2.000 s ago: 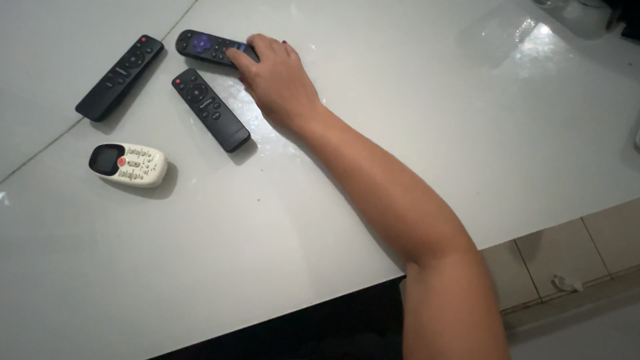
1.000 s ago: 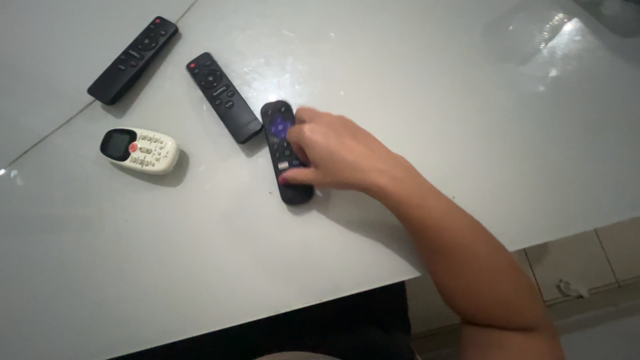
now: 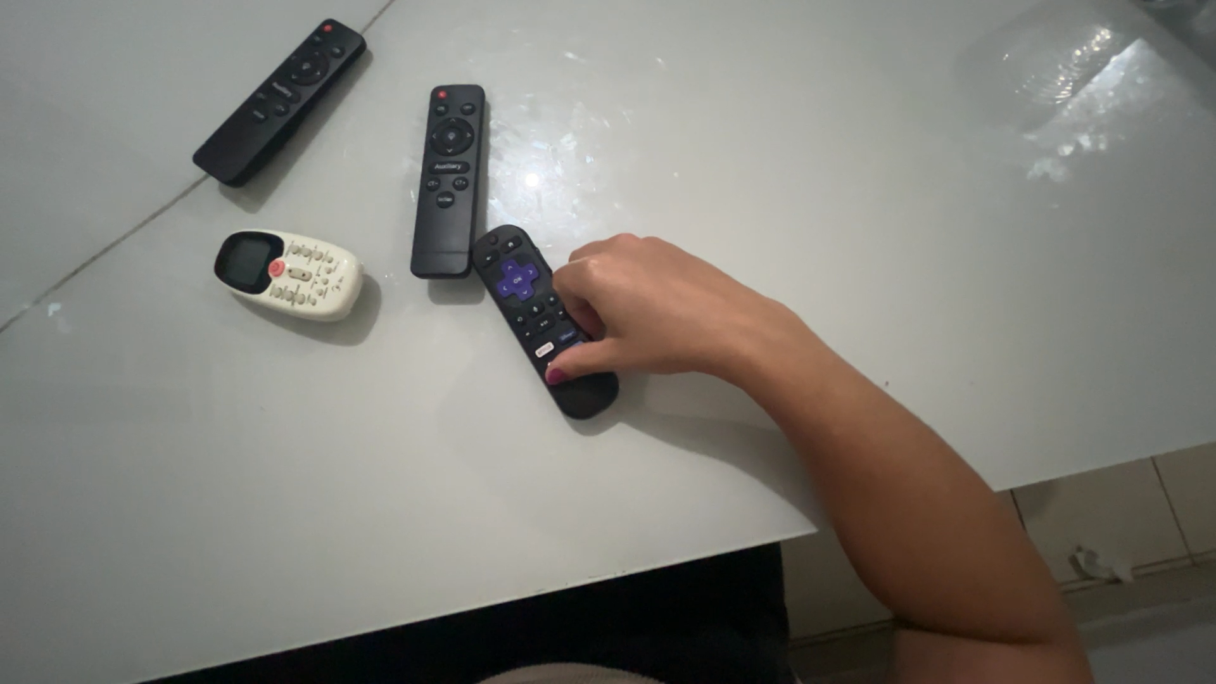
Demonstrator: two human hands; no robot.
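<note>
My right hand (image 3: 665, 309) grips the lower half of a black remote control with a purple direction pad (image 3: 518, 280), thumb on its face and the fingers curled at its far side. The top end of this remote meets or nearly meets the bottom of a slim black remote with a red button (image 3: 446, 228), which stands nearly upright in the view. A similar black remote (image 3: 280, 103) lies slanted at the upper left. Below that one is a cream air-conditioner remote (image 3: 328, 285) with a dark display and a red button. My left hand is not in view.
All the remotes lie on a glossy white table (image 3: 285, 532), crossed by a thin seam at the upper left. Its near edge slants across the bottom of the view. A clear object (image 3: 1054, 62) is at the upper right. Beyond the edge, pale floor tiles (image 3: 1102, 513) show.
My right hand has brought the purple-pad remote from above the middle black remote to its lower right. The middle black remote has turned from slanted to nearly upright in the view.
</note>
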